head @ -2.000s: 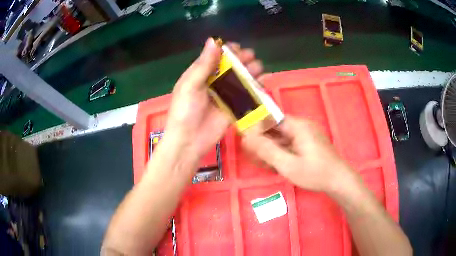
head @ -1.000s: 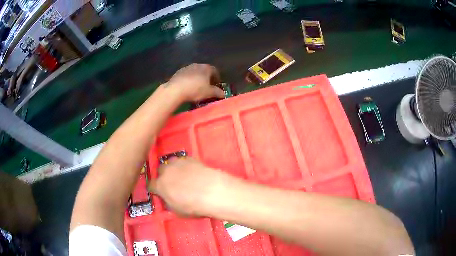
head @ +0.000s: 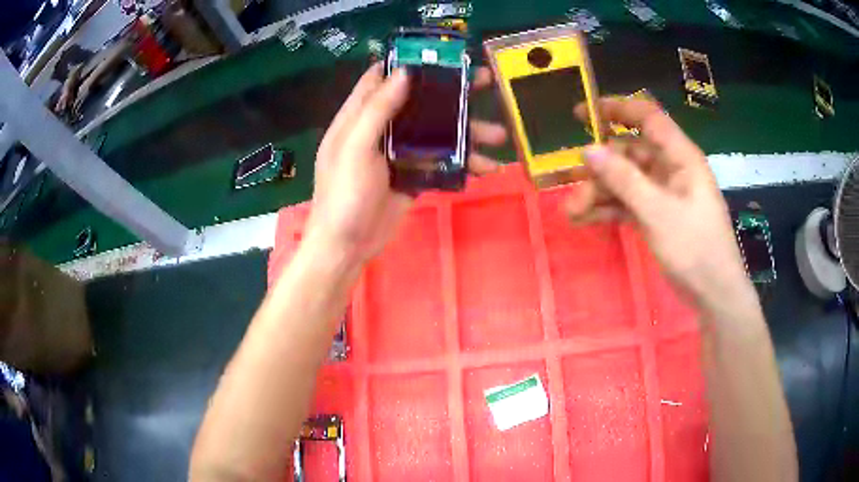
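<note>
My left hand (head: 353,165) holds a board-and-screen assembly (head: 429,113) upright, green board end at the top and dark screen below, thumb on its left edge. My right hand (head: 650,174) holds a front frame (head: 521,83) by its lower right side. The frame has a yellow inner face, a pinkish rim, a round hole at the top and a window that looks dark. The two parts are side by side and apart, above the far edge of the red tray (head: 452,361).
A white card with a green stripe (head: 517,403) lies in a tray pocket. A loose frame (head: 321,450) lies at lower left. Units, including one green-edged unit (head: 259,166), lie on the green belt beyond. A spare board unit (head: 755,247) and white fan (head: 821,247) are at right.
My left hand has lifted the board-and-screen assembly from the belt. My right hand has risen from the tray with the yellow-faced frame. The view has shifted.
</note>
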